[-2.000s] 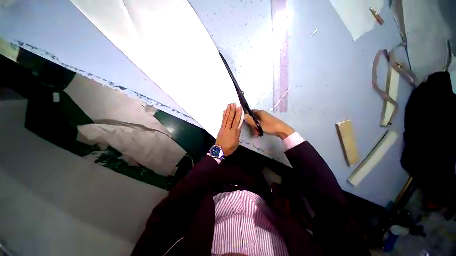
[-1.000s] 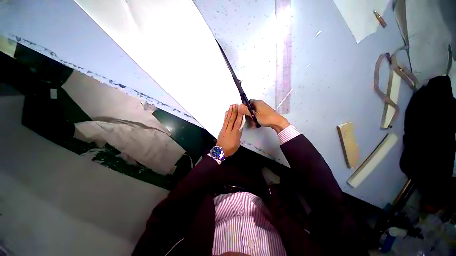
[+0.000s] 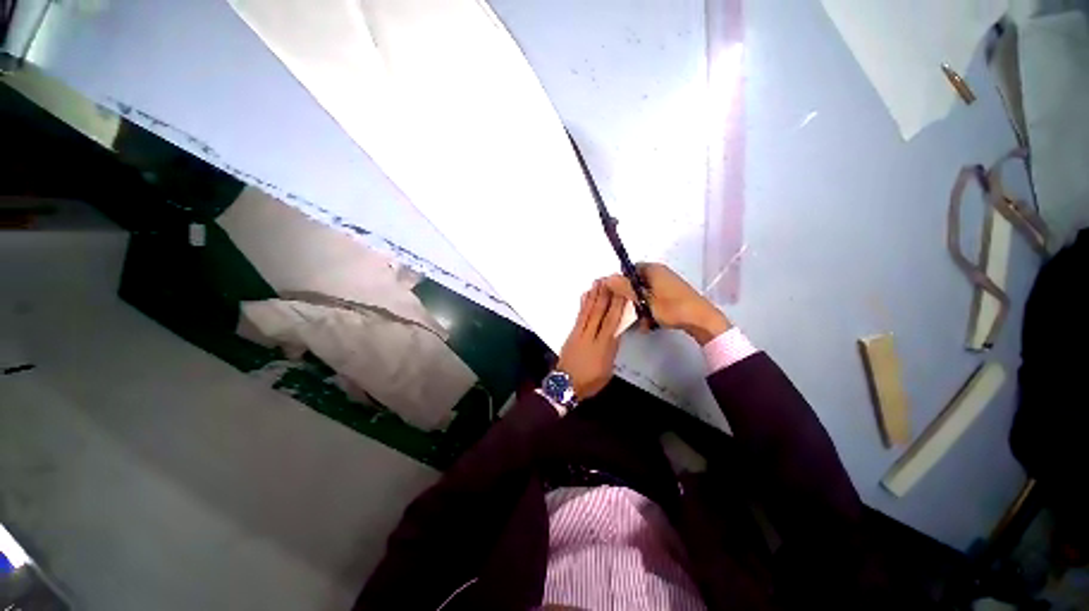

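A large white sheet, cloth or paper [image 3: 442, 155], lies on the pale blue table, narrowing towards me. My right hand [image 3: 671, 301] holds the looped handles of long black shears [image 3: 614, 229]. Their blades point away from me along the sheet's right edge. My left hand [image 3: 594, 334], with a watch at the wrist, lies flat on the sheet's near end, its fingertips beside the shears' handles. Glare hides the detail of the sheet near the blades.
A pinkish clear ruler [image 3: 725, 179] lies right of the shears. Further right are a tan block [image 3: 884, 389], a cream strip [image 3: 943, 430], a looped band [image 3: 963, 227], another pale sheet [image 3: 914, 60] and black cloth [image 3: 1057, 358]. The table's worn edge [image 3: 346, 227] runs at the left.
The view has shifted, so everything sits further right in the picture. My right hand still holds the shears along the sheet's edge, and my left hand stays on the near end.
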